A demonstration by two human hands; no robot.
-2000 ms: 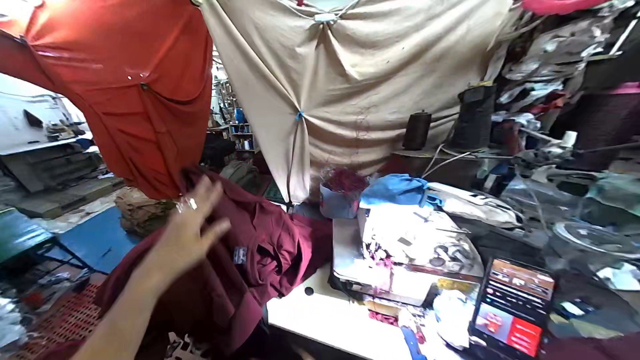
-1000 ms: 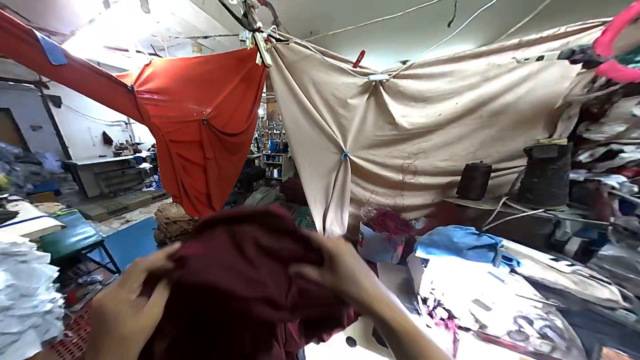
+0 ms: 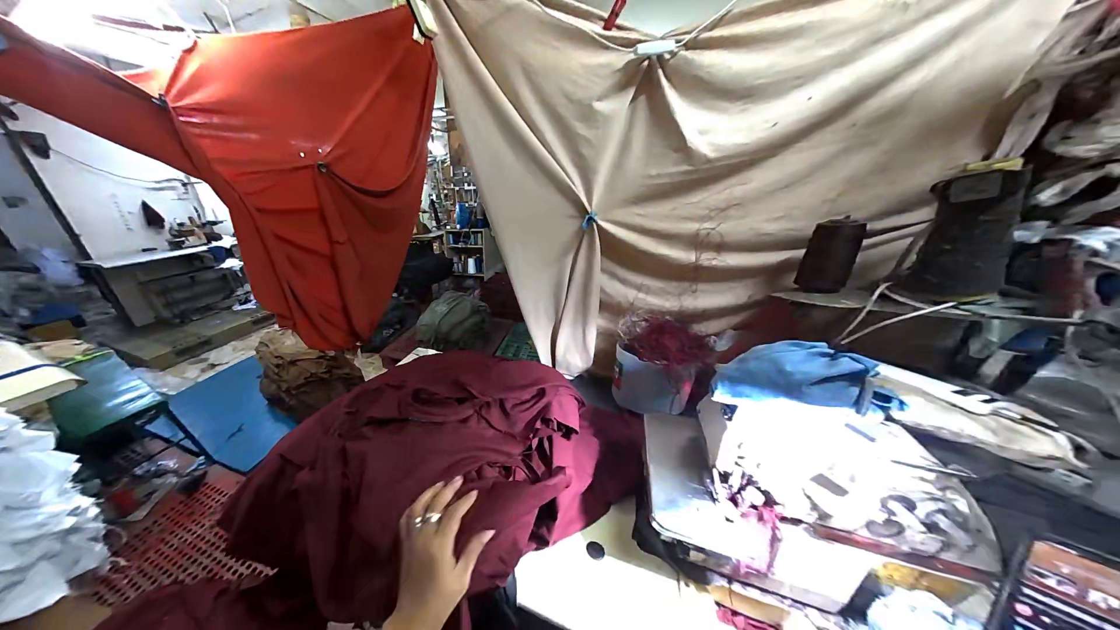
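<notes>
My left hand [image 3: 437, 542], with a ring on one finger, rests palm down on a large heap of maroon cloth [image 3: 385, 472], its fingers a little apart and not closed on the fabric. The bunched cloth has several folds on top and spreads onto the white work surface [image 3: 569, 577] at its right. My right hand is not in sight.
Right of the cloth stand a tub of maroon thread scraps [image 3: 652, 381], blue cloth [image 3: 796, 372], a brightly lit machine [image 3: 840, 499] and a phone [image 3: 1059, 586]. Red [image 3: 306, 175] and beige [image 3: 744, 157] sheets hang ahead. White fabric [image 3: 39, 516] is stacked at left.
The maroon cloth, held up between both hands a second ago, now lies in a heap. My left hand has moved onto it, and my right hand has left the view.
</notes>
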